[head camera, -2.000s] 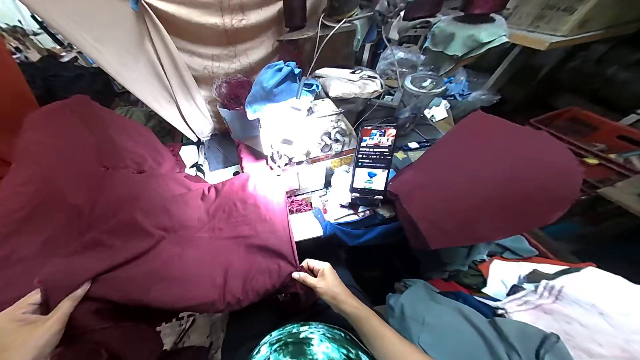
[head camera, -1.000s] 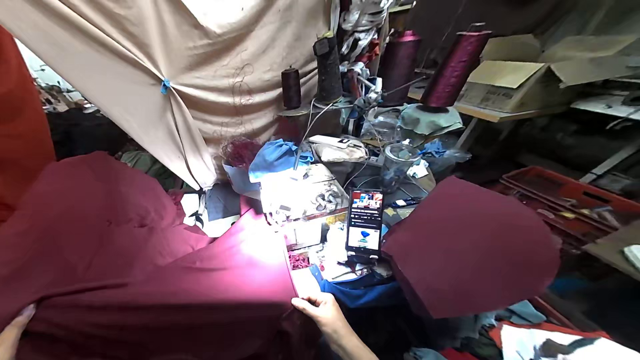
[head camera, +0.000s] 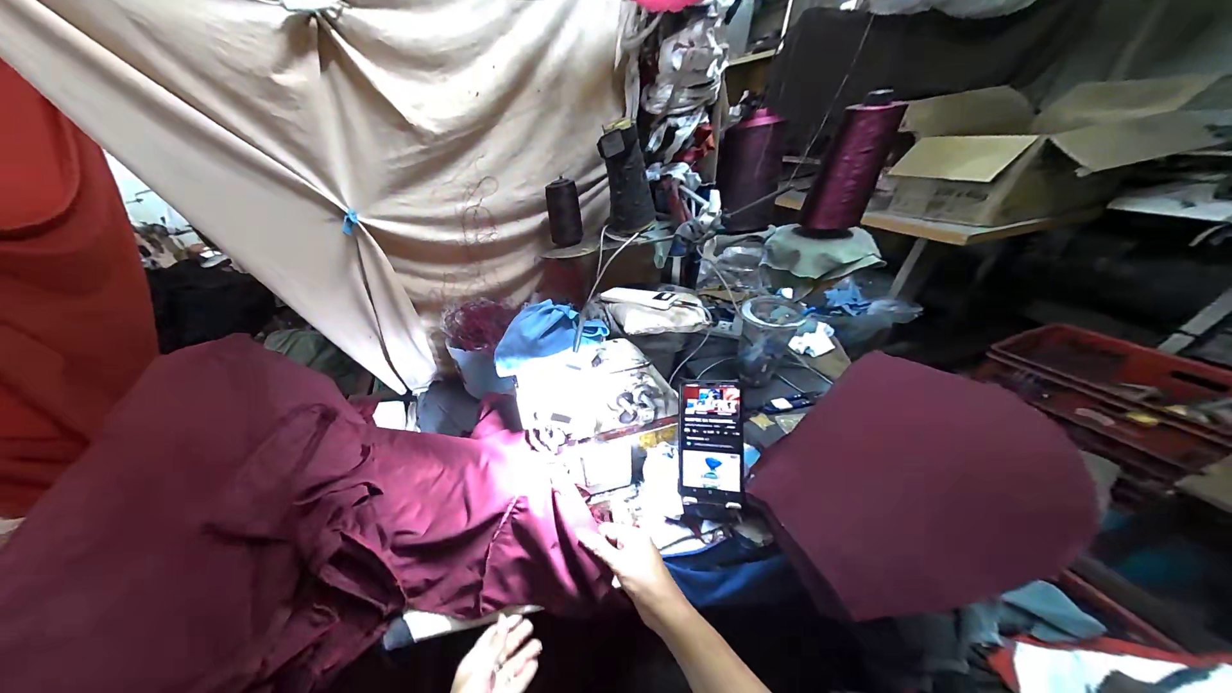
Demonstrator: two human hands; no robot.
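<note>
A large maroon cloth [head camera: 221,510] spreads over the left and runs to the brightly lit sewing machine [head camera: 592,395], its right end bunched and showing a seam. My right hand [head camera: 630,568] rests at that right end, fingers pointing up toward the machine; whether it pinches the cloth is not clear. Below the cloth's lower edge, my left hand [head camera: 499,656] is palm up with its fingers apart, holding nothing. A phone [head camera: 710,448] with a lit screen stands right of the machine. Another maroon cloth piece [head camera: 934,491] lies to the phone's right.
Maroon thread cones [head camera: 852,168] and a dark spool [head camera: 564,212] stand behind the machine. A plastic cup [head camera: 767,337] is near the phone. At right are red crates [head camera: 1107,385] and an open cardboard box [head camera: 972,183]. A beige curtain [head camera: 462,125] hangs behind.
My left hand has let go of the cloth at the far left and come to the lower middle. The cloth near the machine is now bunched, where it lay smoother. The view has tilted up.
</note>
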